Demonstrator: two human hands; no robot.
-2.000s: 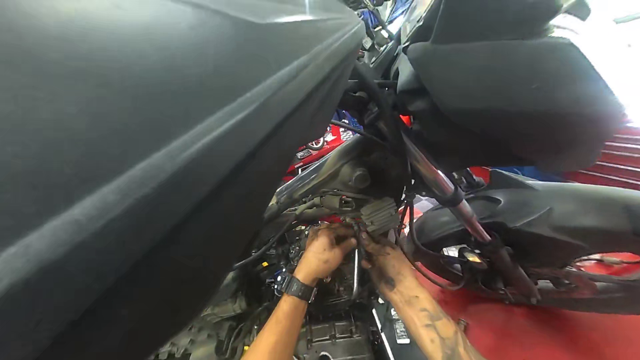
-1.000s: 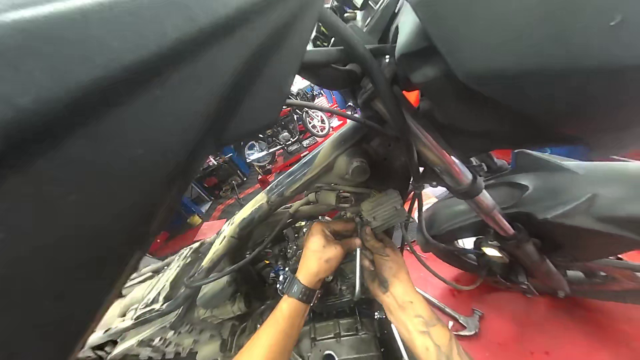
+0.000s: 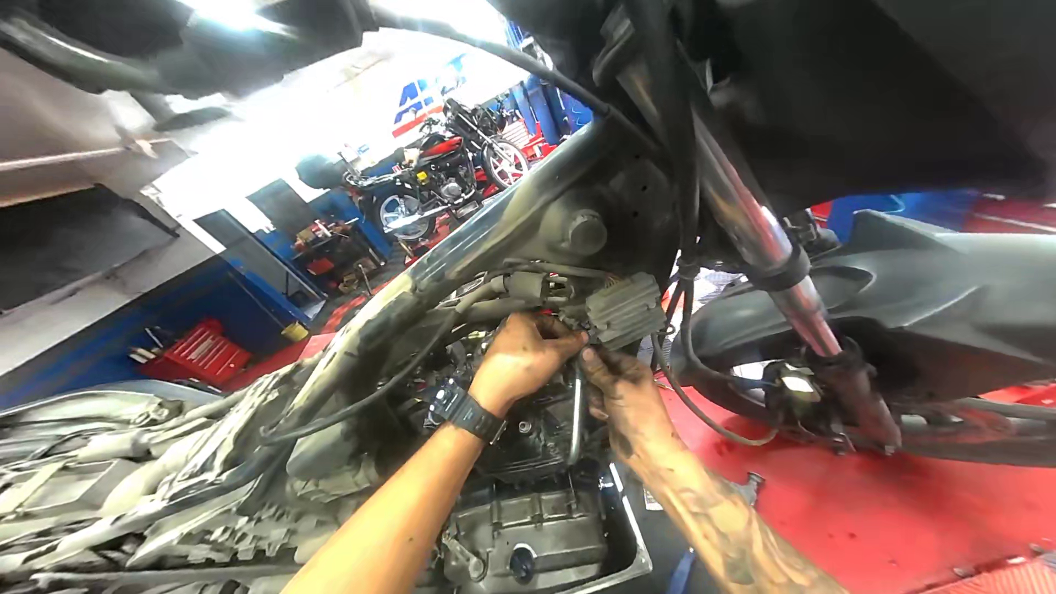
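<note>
On a partly stripped motorcycle, both hands meet just below a finned metal regulator-rectifier [image 3: 625, 312]. My left hand [image 3: 528, 356], with a black watch on its wrist, pinches a small part at the regulator's lower left; the fingers hide that part. Close beside it, my right hand [image 3: 625, 394] has its thumb and fingers bent at the regulator's lower edge; what they touch is hidden. A metal rod [image 3: 577, 417] runs down between the hands, and I cannot tell whether either hand holds it. A wiring connector [image 3: 525, 286] lies above my left hand, beneath the frame tube [image 3: 462, 247].
The front fork [image 3: 763, 239] and front wheel's fender [image 3: 924, 280] stand at the right, with a looping cable [image 3: 701, 412]. The engine [image 3: 528, 528] lies below, by a metal-rimmed tray [image 3: 639, 536]. A hammer-like tool [image 3: 752, 487] lies on the red surface. Another motorcycle [image 3: 445, 177] stands behind.
The view has shifted, and the dark panel that filled the left side has left it. Both hands stay together by the regulator, with no plain change in their hold.
</note>
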